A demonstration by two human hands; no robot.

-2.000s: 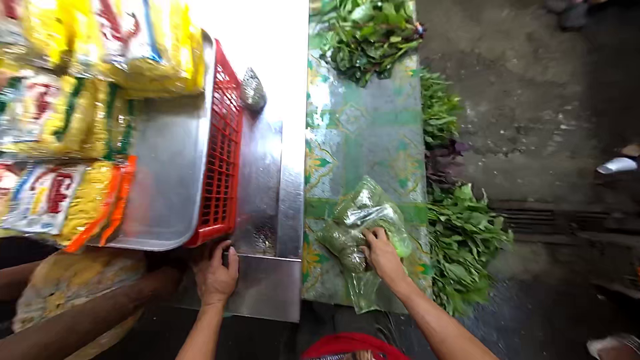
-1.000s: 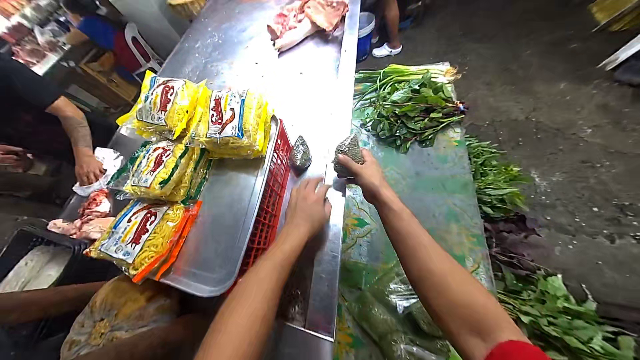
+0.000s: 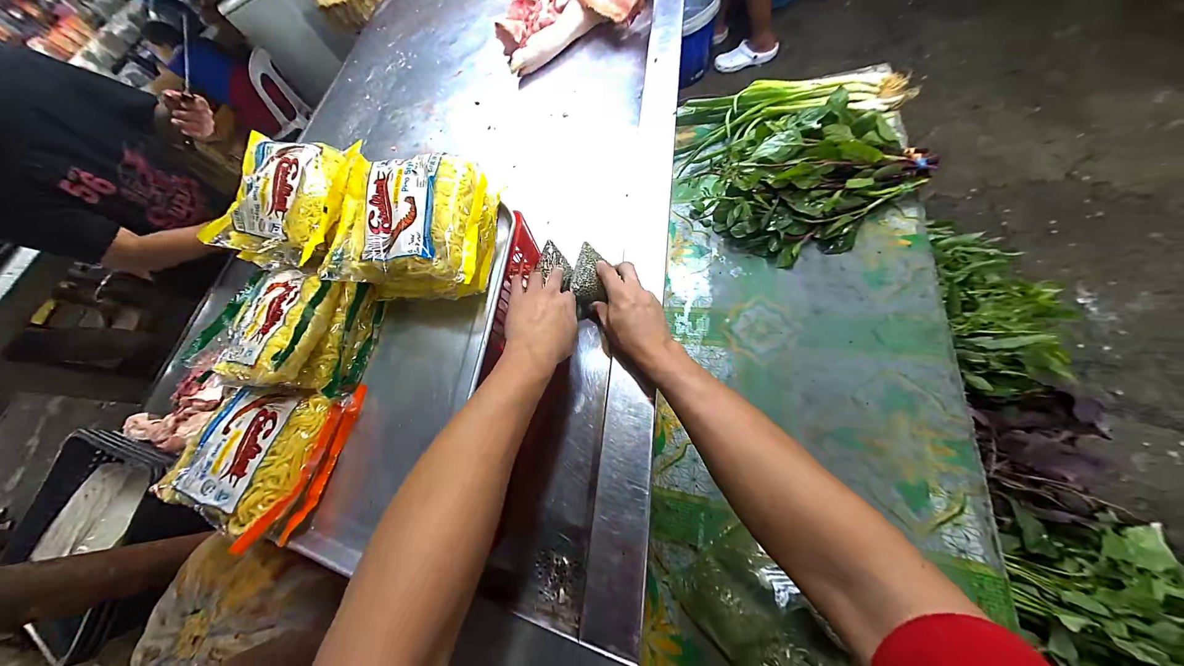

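Observation:
On the metal counter, two small pointed packets of dark speckled grains stand side by side. My left hand (image 3: 541, 319) rests on the left packet (image 3: 553, 259), close to the red plastic basket (image 3: 524, 242); its fingers cover the packet's lower part, and a firm grip cannot be made out. My right hand (image 3: 631, 310) holds the right packet (image 3: 586, 276) between thumb and fingers, at the counter's raised metal edge. A clear plastic bag (image 3: 740, 592) with dark contents lies on the patterned green table cover, partly behind my right forearm.
Packs of yellow noodles (image 3: 407, 222) lie on a metal tray (image 3: 425, 342) at left. Raw meat (image 3: 564, 28) is on the counter's far part. Leafy greens (image 3: 814, 176) lie on the covered table (image 3: 795, 370), with more along its right side. A person in black (image 3: 83, 157) stands at left.
My right hand has gone from the plastic bag to the counter, bringing a packet beside the one standing there. My left hand has moved forward from the counter's near edge to that other packet.

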